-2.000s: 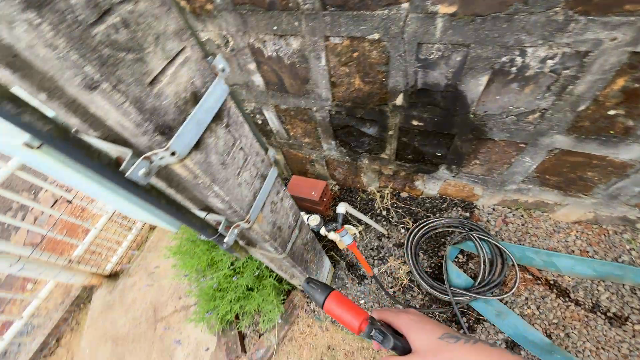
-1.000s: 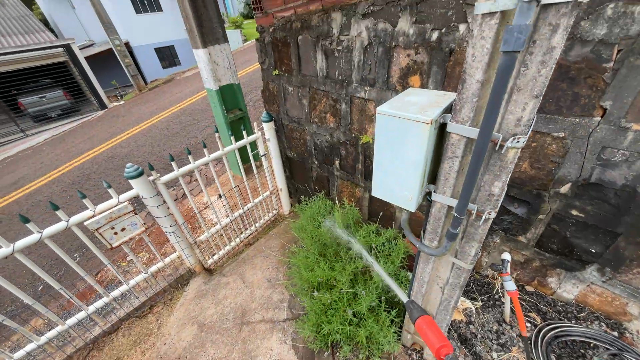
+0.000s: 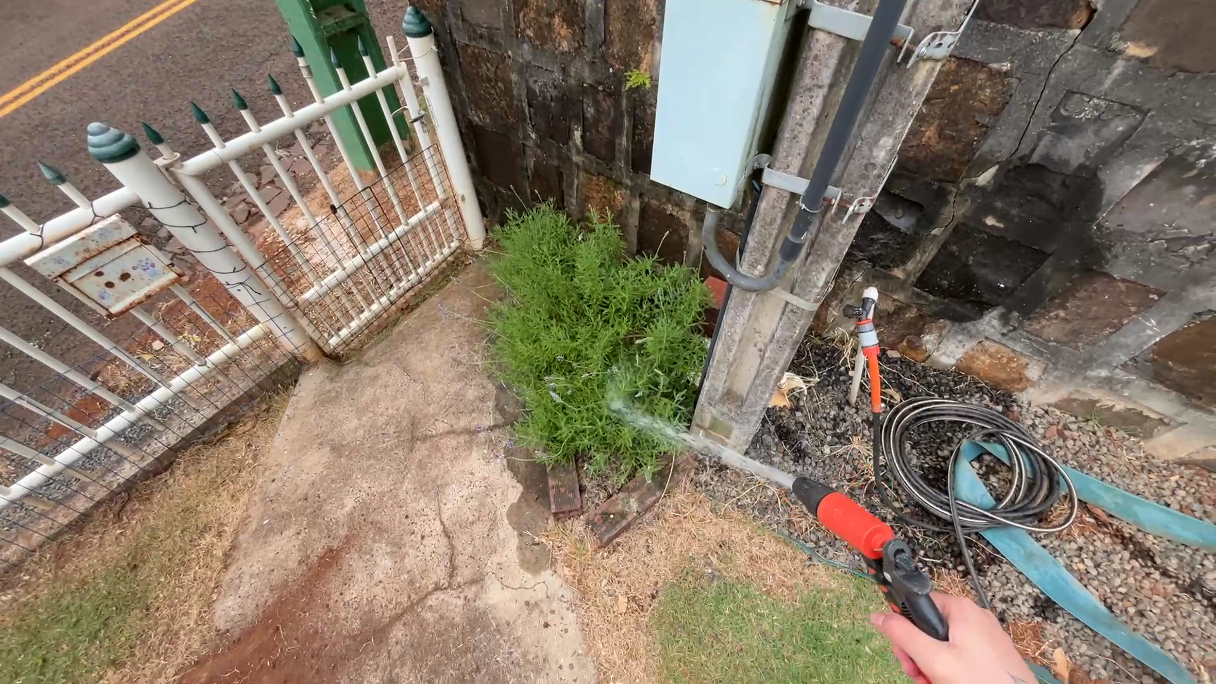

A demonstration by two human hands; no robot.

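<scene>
At the lower right, my right hand [image 3: 959, 646] is closed on the black handle of a red and black hose spray nozzle [image 3: 855, 524]. A jet of water [image 3: 736, 458] leaves its tip toward the upper left and lands on the lower part of a bushy green plant [image 3: 594, 332]. Behind the nozzle, a black garden hose [image 3: 978, 465] lies coiled on gravel, over and beside a flat light-blue hose [image 3: 1054, 584]. An orange hose connector [image 3: 872, 375] joins a tap [image 3: 866, 309] by the wall. My left hand is out of view.
A concrete post [image 3: 807, 218] with a conduit and a pale-blue metal box [image 3: 717, 95] stands right of the plant. Behind runs a stone wall [image 3: 1073, 228]. A white metal fence [image 3: 228, 275] with a rusty mailbox [image 3: 109, 266] borders the left. Bricks [image 3: 622, 508] edge the plant bed by a concrete path [image 3: 408, 503].
Two seconds ago no water showed at the nozzle; one second ago a jet was reaching the plant, higher up than now. The view has swung strongly between frames.
</scene>
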